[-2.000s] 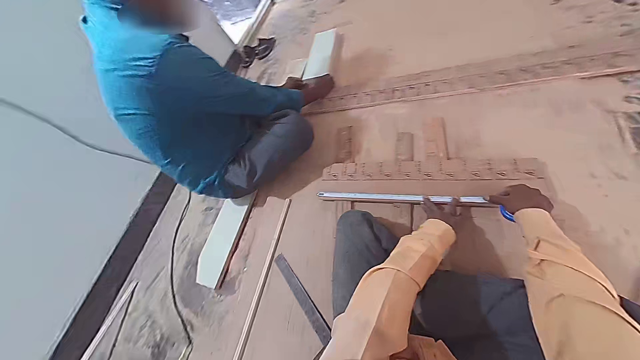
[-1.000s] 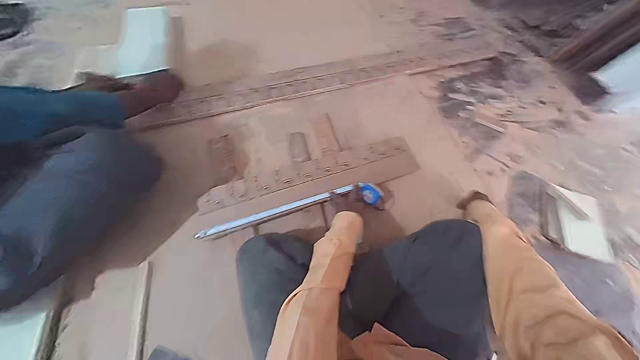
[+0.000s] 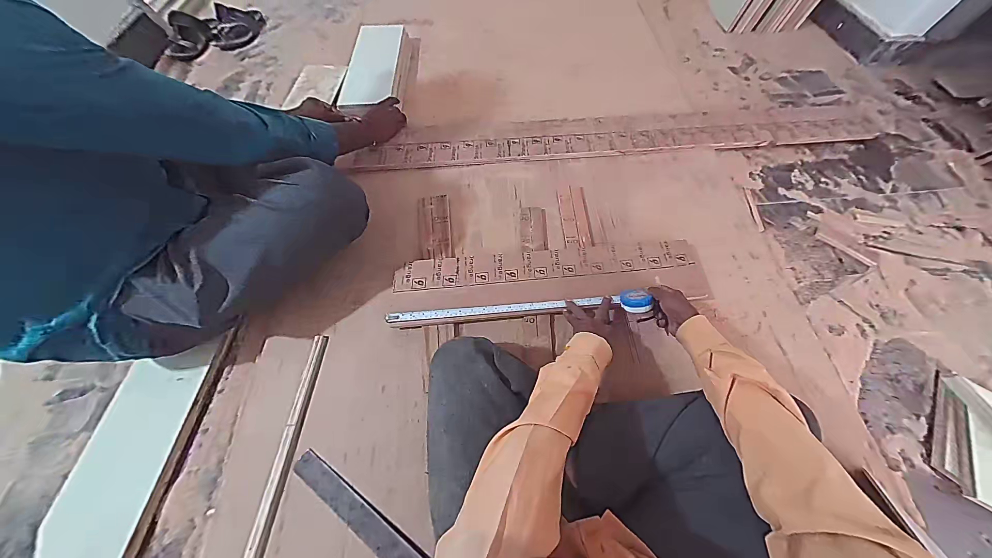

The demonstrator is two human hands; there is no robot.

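Observation:
A tape measure's blue case [image 3: 637,301] lies at the right end of its extended blade [image 3: 496,311], which runs left along a narrow wooden strip. My left hand [image 3: 590,318] presses its spread fingers on the blade just left of the case. Close against the case's right side is my right hand [image 3: 671,307], fingers bent; whether it grips the case is unclear. Beyond the blade lies a printed brown board piece [image 3: 550,267] with a stepped far edge. Short printed strips [image 3: 574,217] lie past it, pointing away.
At the left a co-worker in a blue sleeve [image 3: 232,132] holds a stack of pale boards [image 3: 373,66]. A long printed strip [image 3: 589,143] crosses the floor. A dark metal bar [image 3: 356,508] lies near my knee. Broken scraps [image 3: 849,240] litter the right side.
My right hand, away from the tape at the right one second ago, is now beside the blue case. My left hand has shifted from the case onto the blade. The view has swung back left.

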